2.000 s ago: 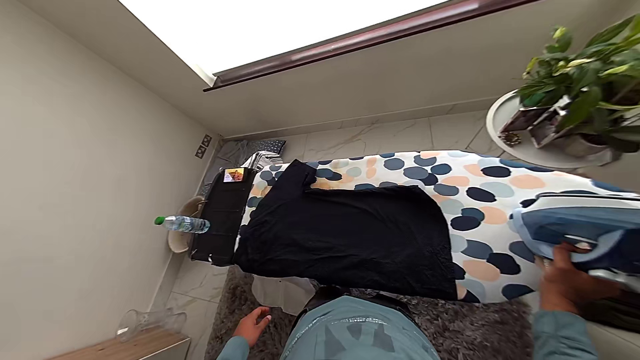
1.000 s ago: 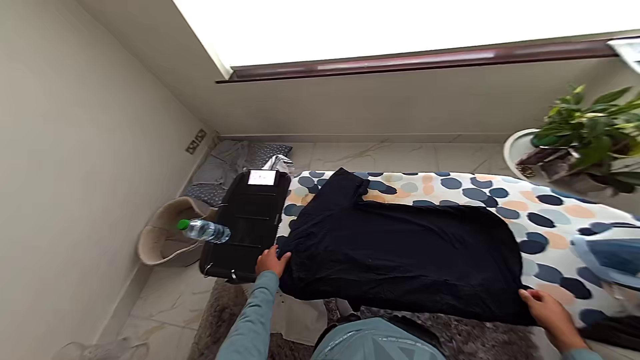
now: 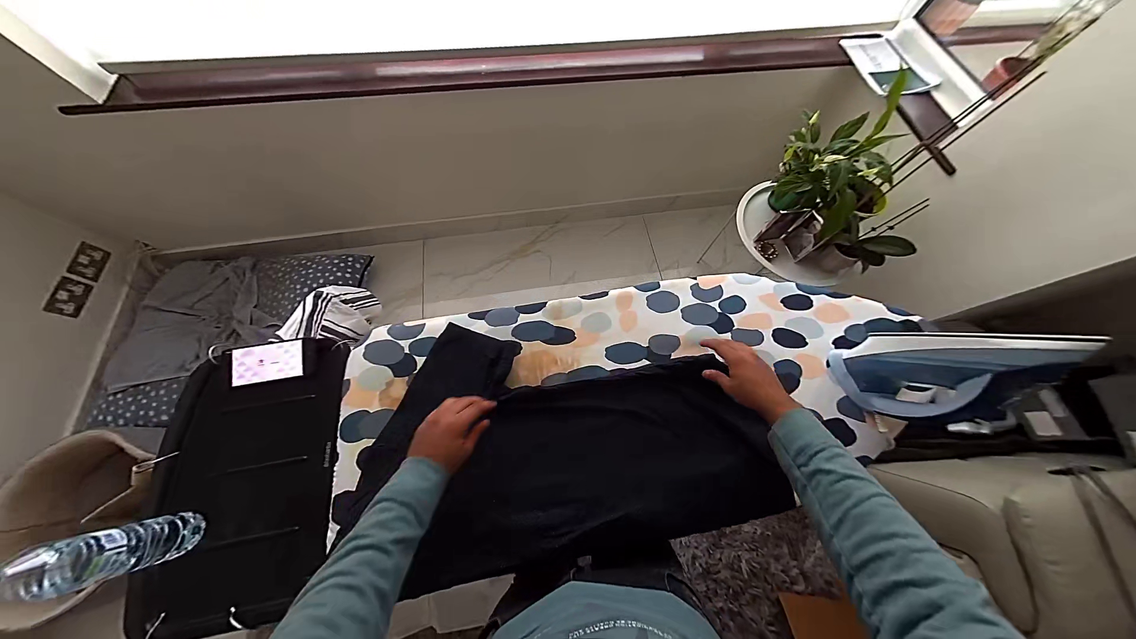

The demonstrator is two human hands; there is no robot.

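Note:
A dark shirt [image 3: 603,453] lies spread over an ironing board with a dotted cover [image 3: 701,311], one sleeve pointing to the upper left. My left hand [image 3: 451,432] rests on the cloth where the sleeve meets the body, fingers bent; whether it pinches the fabric cannot be told. My right hand [image 3: 748,380] is at the far right edge of the shirt, thumb and fingers apart, partly over the board cover. A blue steam iron [image 3: 941,377] stands at the board's right end, beyond my right hand.
A black padded panel [image 3: 257,479] with a small card [image 3: 267,363] and a plastic bottle [image 3: 106,555] is at the left. Behind it lie cushions and a striped cloth [image 3: 328,312]. Potted plants [image 3: 834,177] stand on a round white table [image 3: 754,217]; a beige sofa [image 3: 958,506] is at right.
Both hands have moved from the shirt's near edge to its far edge. Two seconds ago my right hand was at the iron. The view has shifted.

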